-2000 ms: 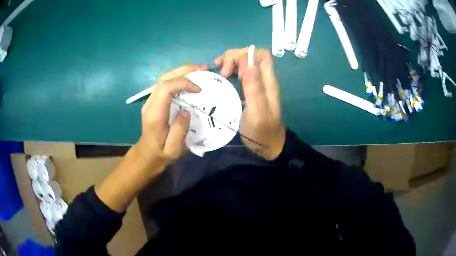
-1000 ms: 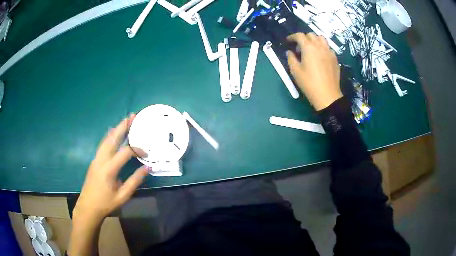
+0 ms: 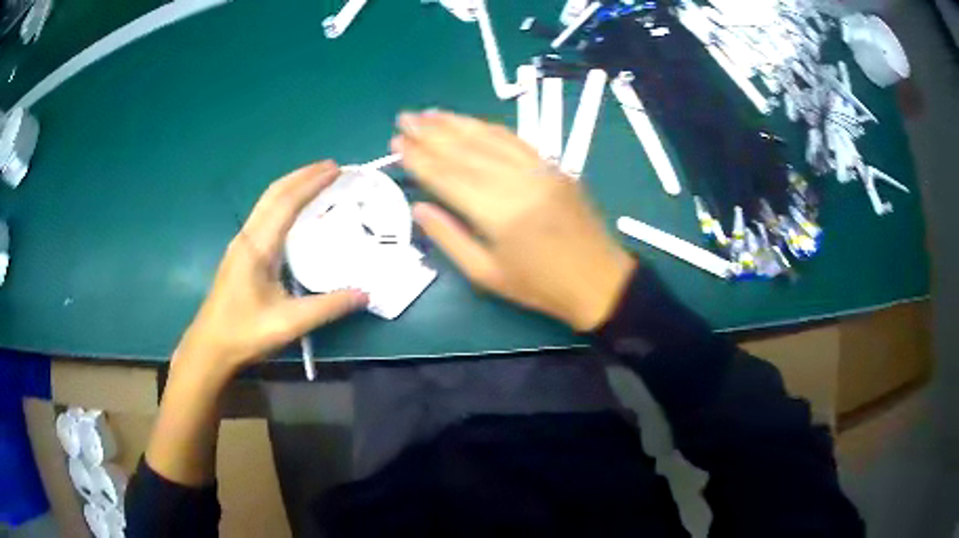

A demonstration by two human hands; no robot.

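Observation:
A round white housing [image 3: 352, 226] with small dark slots and a block-like projection at its lower right is over the green bench, left of centre. My left hand [image 3: 258, 278] grips its left side, fingers at the top edge and thumb by the projection. A white stick end shows below the housing [image 3: 308, 357], and another thin white piece shows at its upper right [image 3: 379, 163]. My right hand [image 3: 515, 215] is just right of the housing, blurred, fingers extended toward that upper piece. Whether it holds anything is hidden.
White stick antennas [image 3: 647, 137] lie at centre right beside the black cable bundle [image 3: 694, 116]. The antenna pile [image 3: 831, 116] and a white cup [image 3: 875, 50] are at far right. Waiting housings [image 3: 16, 147] are at far left. A box of white parts [image 3: 95, 478] is below the bench.
My right hand has come back from the black cable bundle to the right side of the housing. My left hand has closed around the housing, which is now turned, its projection at lower right.

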